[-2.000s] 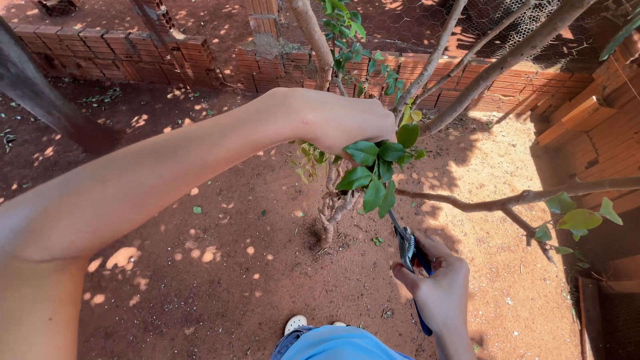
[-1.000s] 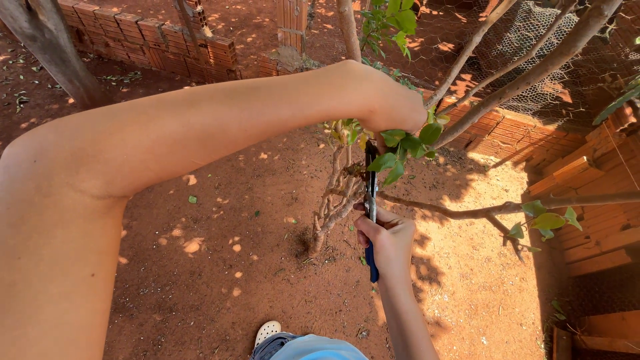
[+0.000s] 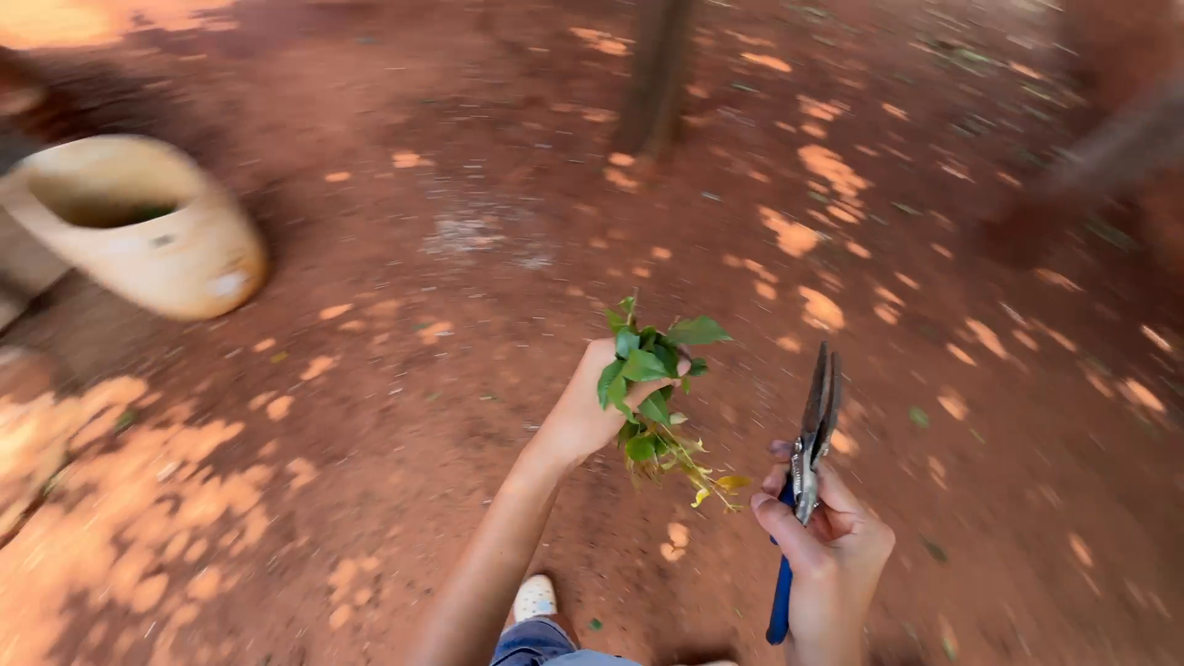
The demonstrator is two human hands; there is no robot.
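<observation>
My left hand (image 3: 592,402), near the middle of the view, is closed around a bunch of leafy green cuttings (image 3: 647,365). Some thin stems with yellowing leaves hang from its lower right side. To the right, my right hand (image 3: 828,546) grips pruning shears (image 3: 814,435) by their blue handles, with the metal blades pointing up and slightly parted at the tips. The shears and the cuttings are apart. The leaves hide part of my left fingers.
A pale, worn container (image 3: 148,250) with an open top stands at the left. A tree trunk (image 3: 655,79) rises from the reddish dirt ground (image 3: 416,370) at the top, and another blurred trunk (image 3: 1110,148) is at the right. My shoe (image 3: 535,598) shows below.
The view has swung away from the small tree and brick wall. My left hand, earlier among the branches, now holds cut greenery away from it. The shears have moved away from the branches.
</observation>
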